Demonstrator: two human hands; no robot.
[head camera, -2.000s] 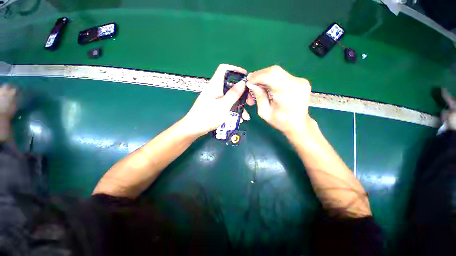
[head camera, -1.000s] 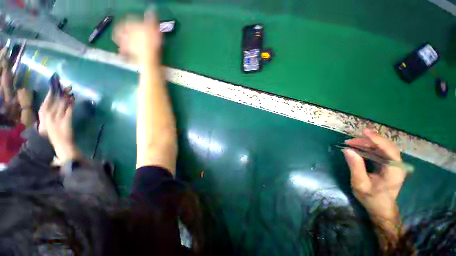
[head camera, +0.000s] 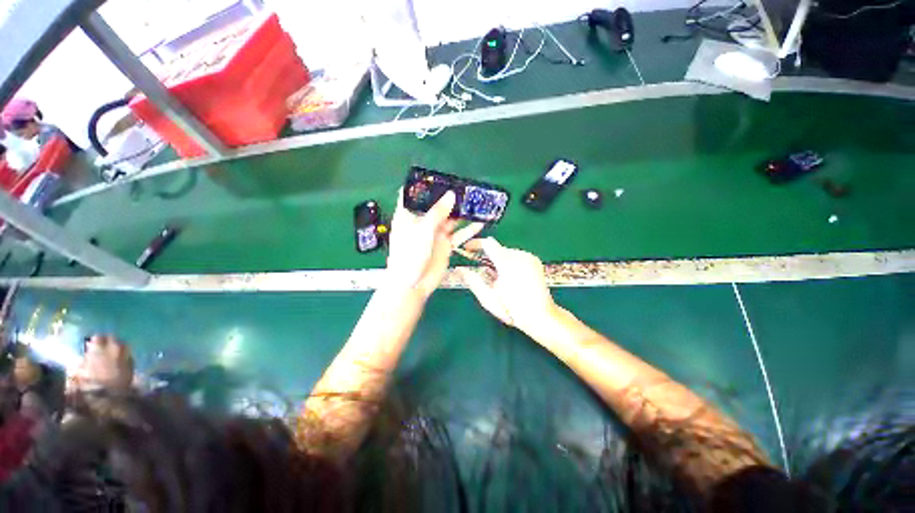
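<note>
My left hand (head camera: 416, 245) holds a black handset housing (head camera: 456, 195) above the green belt. The housing lies nearly level, with its dark recessed end to the left and its blue-white patterned end to the right. My thumb lies across its middle. My right hand (head camera: 517, 288) is just below and right of it, over the metal rail, fingertips close to my left hand. A thin tool, by its look the tweezers (head camera: 478, 258), shows small and blurred between the right fingers. Its tip cannot be made out.
Handsets lie on the belt (head camera: 682, 190) left and right of my hands, one beside a round module (head camera: 593, 198). The speckled rail (head camera: 642, 271) runs across. Beyond are red bins (head camera: 236, 90), white cables and a black device (head camera: 494, 50). Another person's hand (head camera: 103, 363) is at lower left.
The view has swung up and shows the far side. My left hand, reaching over the belt before, now holds a housing. My right hand has come in beside it from the right.
</note>
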